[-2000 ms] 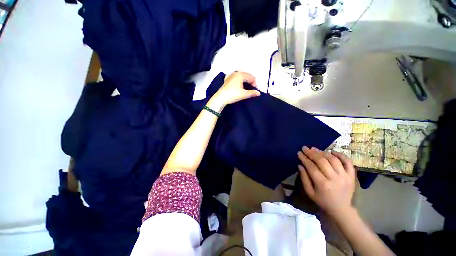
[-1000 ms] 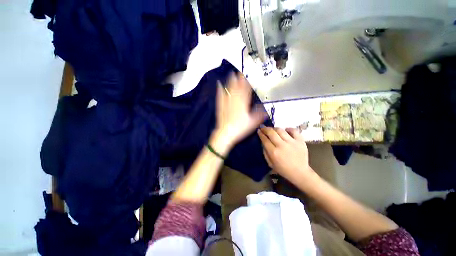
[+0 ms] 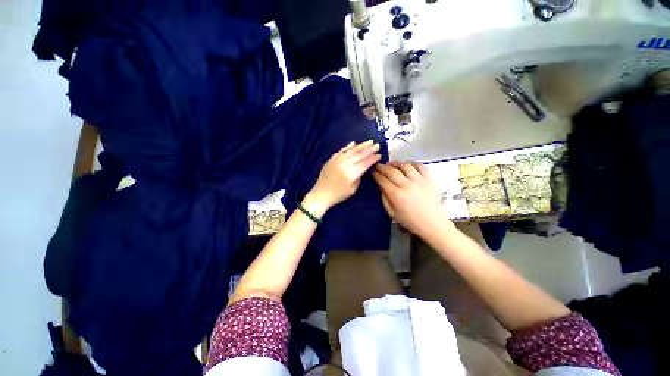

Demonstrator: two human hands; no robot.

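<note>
Navy garment piece (image 3: 312,136) runs from the left heap up to the presser foot and needle (image 3: 381,126) and hangs over the table's front edge. Its right edge lies straight, just below the needle. My left hand (image 3: 345,174) rests on the cloth with fingers extended near that edge. My right hand (image 3: 411,192) pinches the same edge with its fingertips, close to my left fingers. The white sewing machine (image 3: 470,37) stands at the upper right. Whether a separate panel lies on the garment cannot be told.
A big navy garment heap (image 3: 147,242) fills the left side. A black stack (image 3: 308,33) lies behind the machine head. Thread snips (image 3: 520,98) lie on the bed plate (image 3: 455,121). A dark pile (image 3: 617,180) hangs at the right. A yellowed, cracked patch (image 3: 507,189) marks the front edge.
The cloth has moved up to the needle and its edge is now straight along the foot. Both hands have come together at that edge. The view has shifted, too.
</note>
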